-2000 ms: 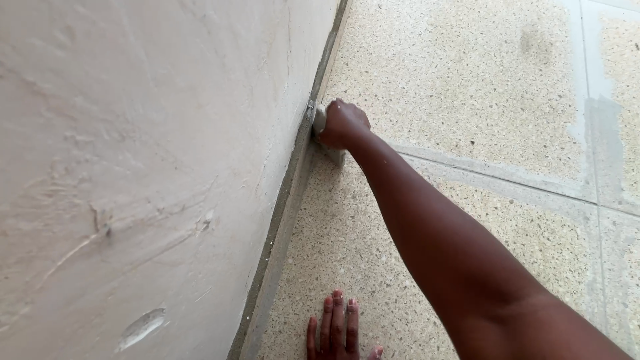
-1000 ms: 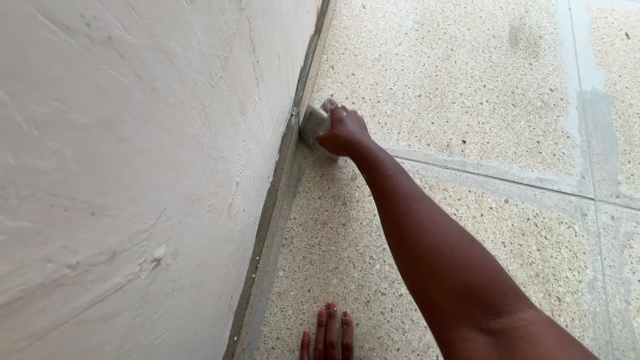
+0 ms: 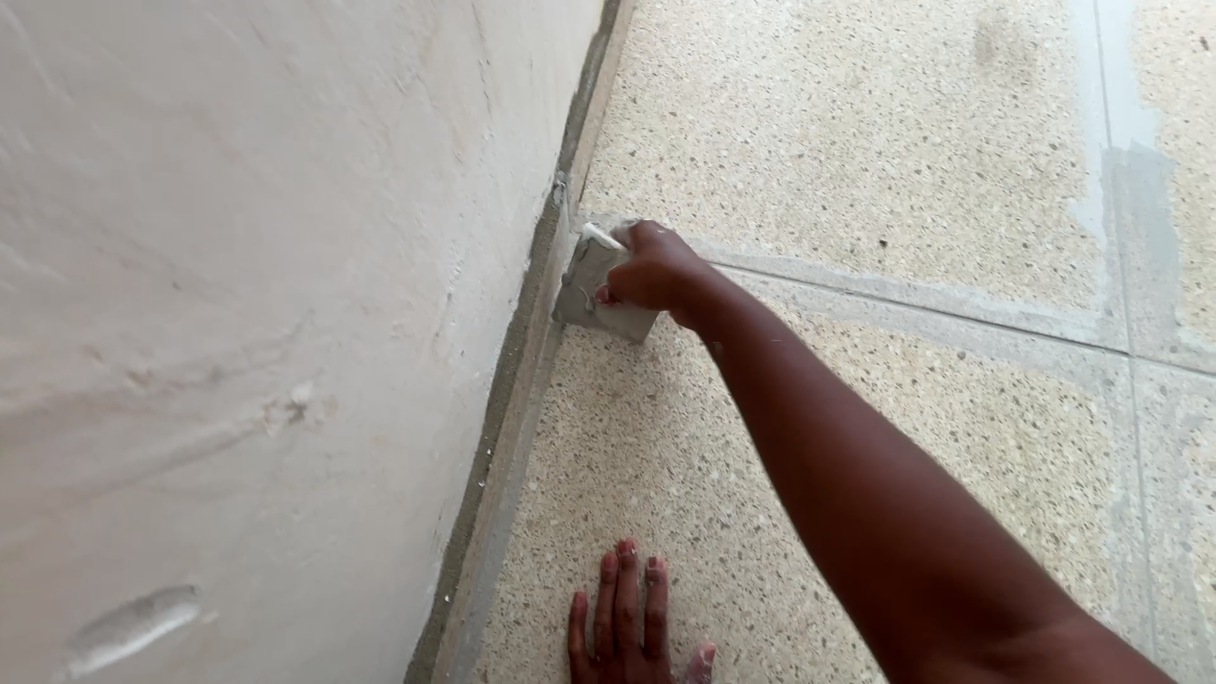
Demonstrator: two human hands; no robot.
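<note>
My right hand (image 3: 655, 268) grips a flat, grey, smeared scraper blade (image 3: 608, 290), its left edge close against the skirting (image 3: 518, 418) at the foot of the wall. A pale lump or rim shows at the blade's top, partly behind my fingers. Grey filler (image 3: 559, 190) clings to the skirting's top edge just above the blade. At the bottom of the view my left hand (image 3: 629, 617) rests on the speckled terrazzo floor (image 3: 627, 456) with its fingers apart and nothing in them.
The rough pale plastered wall (image 3: 256, 285) fills the left side, with a dent (image 3: 138, 627) low down. Grey-smeared floor joints (image 3: 912, 299) cross at the right, one running towards the skirting near my right hand.
My right hand has turned the blade, so its flat face now shows. It stays near the same stretch of skirting. My left hand remains on the floor.
</note>
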